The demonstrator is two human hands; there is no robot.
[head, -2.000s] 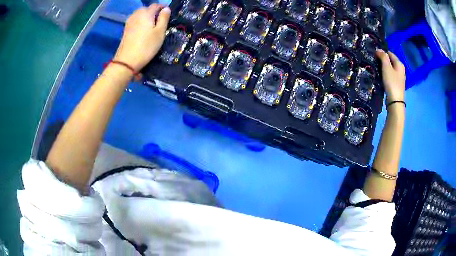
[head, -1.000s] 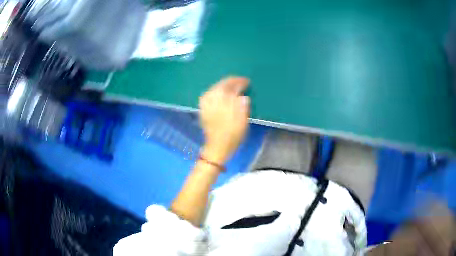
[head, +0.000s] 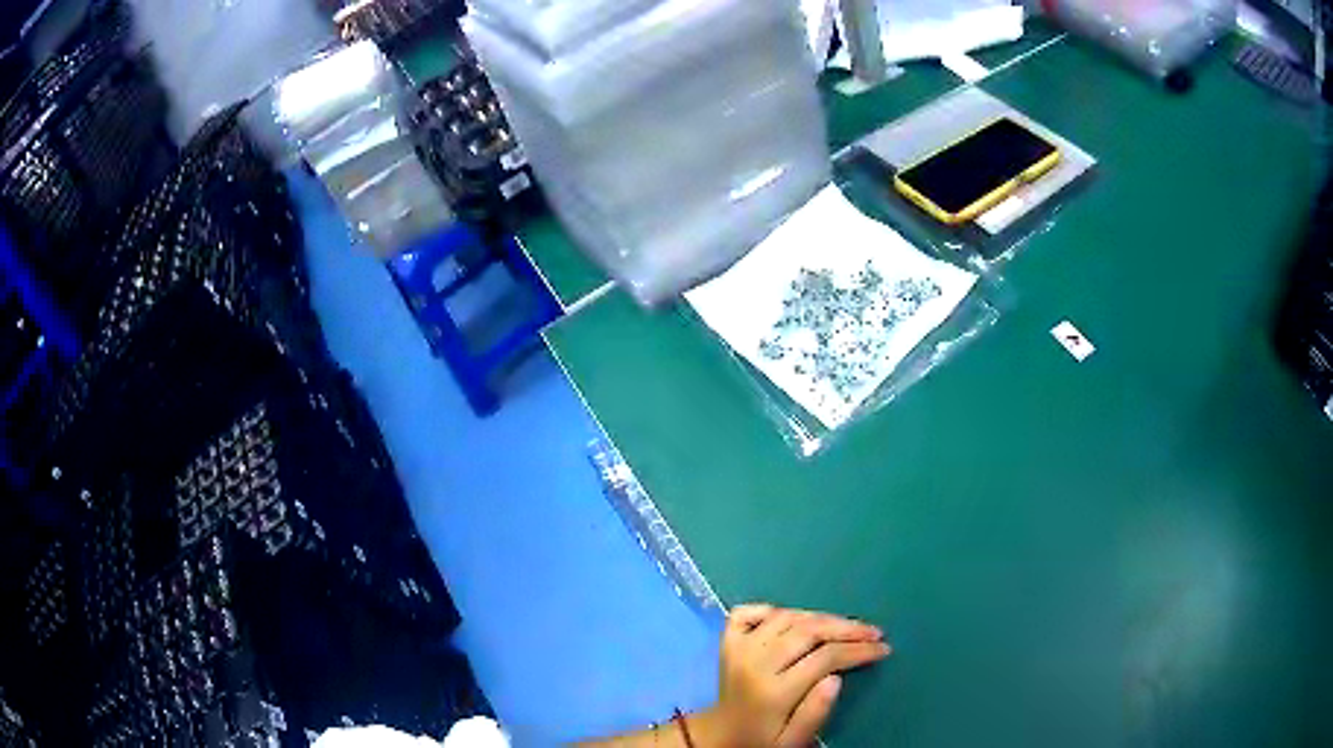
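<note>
My left hand (head: pixel 790 675), with a red string at the wrist, lies on the near left edge of the green bench top (head: pixel 936 512). It holds nothing and its fingers are slightly spread. My right hand is not in view. Further along the bench, a clear bag with many tiny grey parts (head: pixel 841 333) lies over a white sheet (head: pixel 746 292). Behind it to the right, a dark phone with a yellow edge (head: pixel 977 168) lies on a grey pad (head: pixel 1075 164).
A tall pile of translucent plastic (head: pixel 673 146) stands at the bench's back left. A small white label (head: pixel 1072 341) lies right of the bag. A blue stool (head: pixel 475 314) stands on the blue floor. Stacks of black trays (head: pixel 234 482) fill the left side.
The view has swung from a tray of circuit boards, held by both hands, to the bench. Both hands have let go of the tray. My left hand has come down on the bench edge.
</note>
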